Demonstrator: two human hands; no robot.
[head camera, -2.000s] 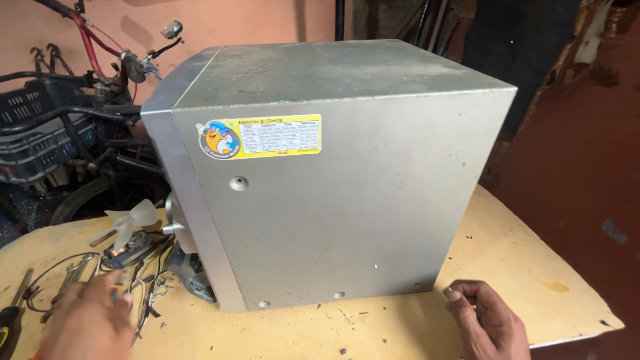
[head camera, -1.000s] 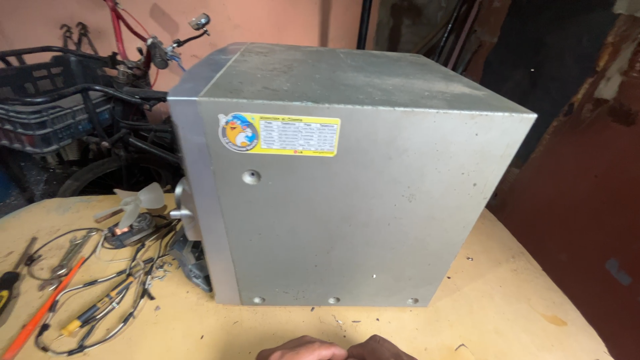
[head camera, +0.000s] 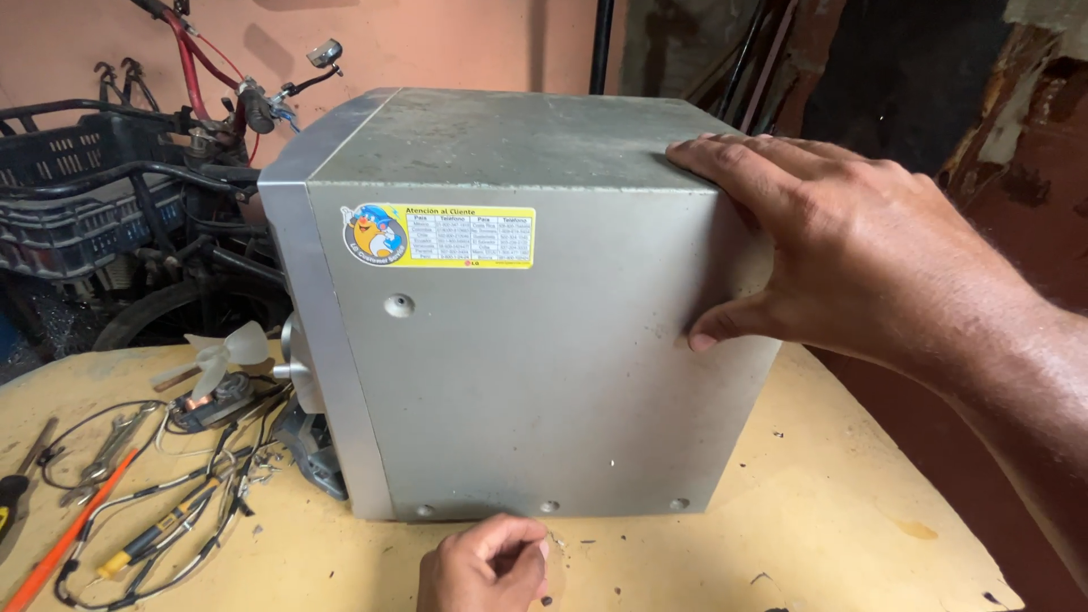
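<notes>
A grey metal-cased LG appliance (head camera: 544, 365) stands on a pale yellow tabletop, its side panel facing me. A yellow sticker (head camera: 472, 236) with writing is on the panel's upper left, above a recessed screw hole (head camera: 399, 305). More recessed holes line the bottom edge. My right hand (head camera: 816, 212) lies spread over the upper right corner, its fingers on top and its thumb against the side panel. Low in front of the bottom edge is my left hand (head camera: 484, 565), with thumb and forefinger curled together. Whether something small is pinched there cannot be seen.
Left of the appliance lie a motor with fan blades (head camera: 223, 357), wrenches (head camera: 115, 442), looped wiring (head camera: 140, 493), a yellow-and-black tool (head camera: 157, 527), an orange strip (head camera: 76, 531) and a screwdriver (head camera: 13, 493). Small debris dots the tabletop (head camera: 850, 510). A bicycle with a crate (head camera: 76, 195) stands behind.
My left hand was over the wires, then beside my right hand at the bottom centre. My right hand has risen from there onto the appliance's upper right corner.
</notes>
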